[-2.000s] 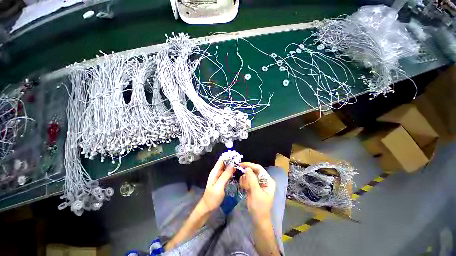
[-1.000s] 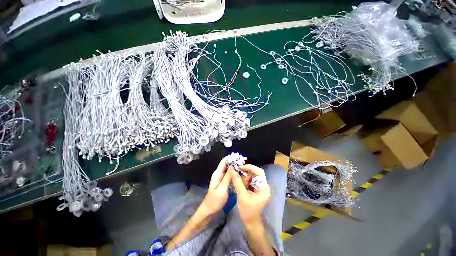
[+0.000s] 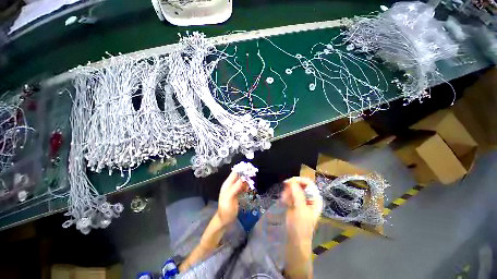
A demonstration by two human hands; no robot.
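My left hand is closed around a small bunch of white cable end pieces, whose heads stick out above the fingers, over my lap. My right hand is to its right, apart from it and blurred. It holds white end pieces at its right side, with blurred thin leads between the hands. Thick white cable bundles lie side by side on the green bench, round ends over the near edge.
Loose leads and bagged leads lie on the bench at right. A white housing is on the belt. A carton of leads is beside the knee. Empty-looking cartons stand farther right.
My hands were together at the bunch and have moved apart, the right hand going right and the left slightly left. The white housing on the belt has moved left.
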